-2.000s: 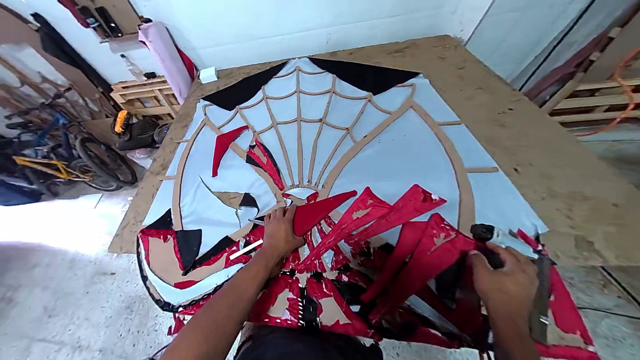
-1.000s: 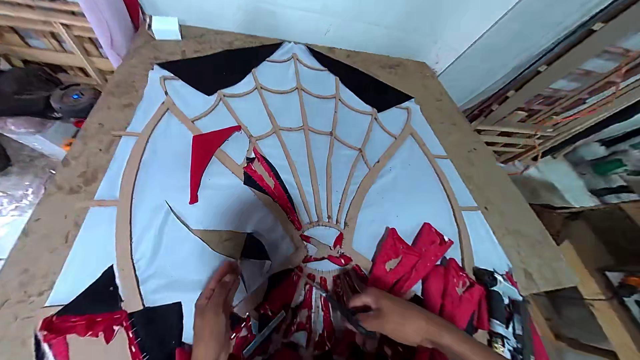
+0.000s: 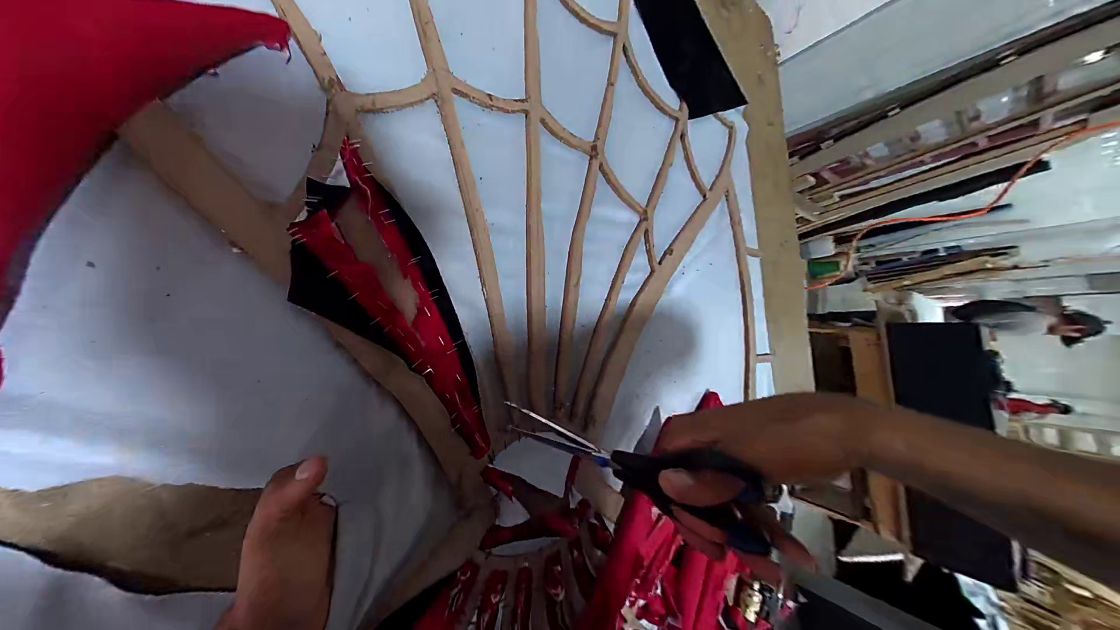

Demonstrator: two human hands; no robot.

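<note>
My right hand (image 3: pixel 726 472) grips a pair of black-handled scissors (image 3: pixel 604 455), whose blades stand slightly apart and point left over the work. My left hand (image 3: pixel 284 534) rests at the lower left by a tan opening in the white sheet (image 3: pixel 219 367), thumb raised; nothing shows in its grasp. Between the hands lies a black and red fabric piece (image 3: pixel 411 297) edged with many small pins or staples. Tan web-like strips (image 3: pixel 535 219) fan out above the scissors. A red fabric piece (image 3: pixel 114 79) fills the upper left. More red fabric (image 3: pixel 647 560) is bunched below my right hand.
The brown board's edge (image 3: pixel 779 219) runs down the right of the sheet, with a black fabric piece (image 3: pixel 691 52) near it. Beyond are stacked wooden lengths (image 3: pixel 936 166), an orange cord (image 3: pixel 954 217), a dark panel (image 3: pixel 941 420) and a person (image 3: pixel 1032 319) in the background.
The view has tilted strongly and come closer. The scissors in my right hand, low over the red strips a second ago, now stand above the oval opening.
</note>
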